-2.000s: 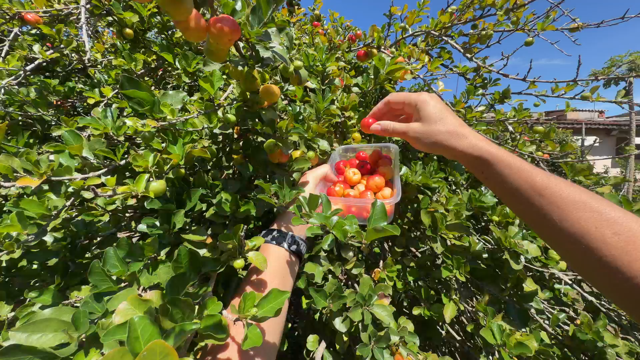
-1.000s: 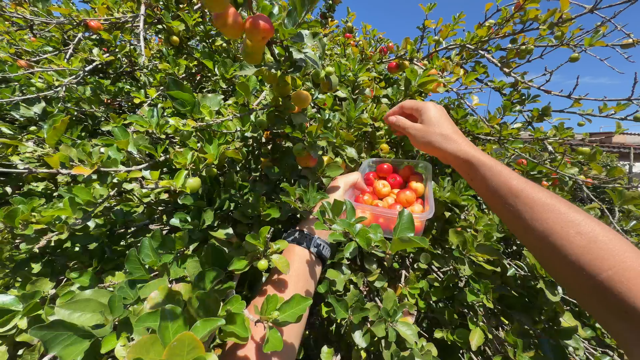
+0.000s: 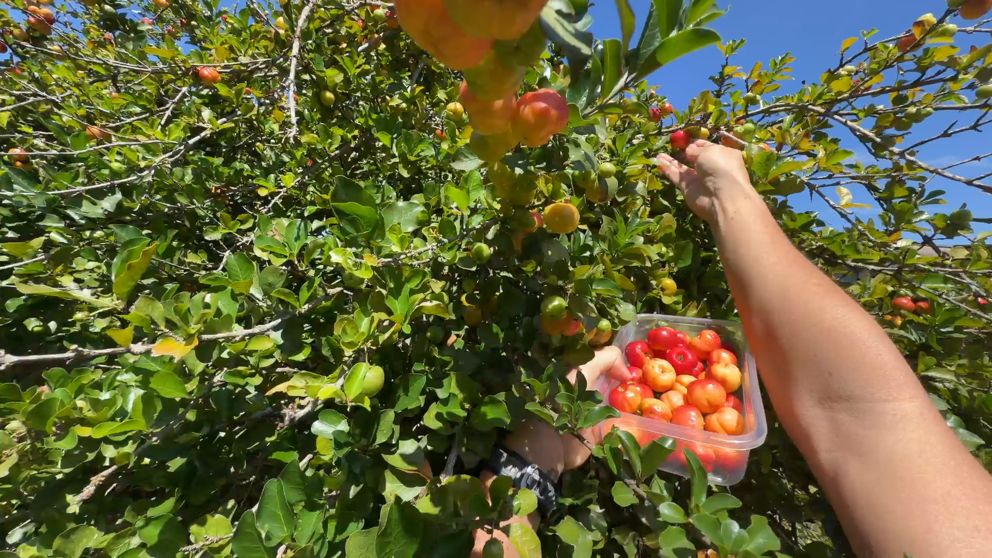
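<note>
A clear plastic container full of red and orange acerola cherries is held by my left hand, whose thumb rests over its left rim. Leaves hide part of that hand and the wrist, which wears a dark patterned band. My right hand reaches up into the branches at the upper right, palm turned up. Its fingers are at a red cherry on the branch; whether they grip any fruit cannot be told.
Dense leafy branches surround both arms. A cluster of large orange fruits hangs close to the camera at the top centre. Bare twigs stretch across the upper right against the sky. More fruits hang at the right.
My right hand held a red cherry above the container two seconds ago; it has since moved up and away to the branch. The view has shifted, with the fruit cluster now larger at the top.
</note>
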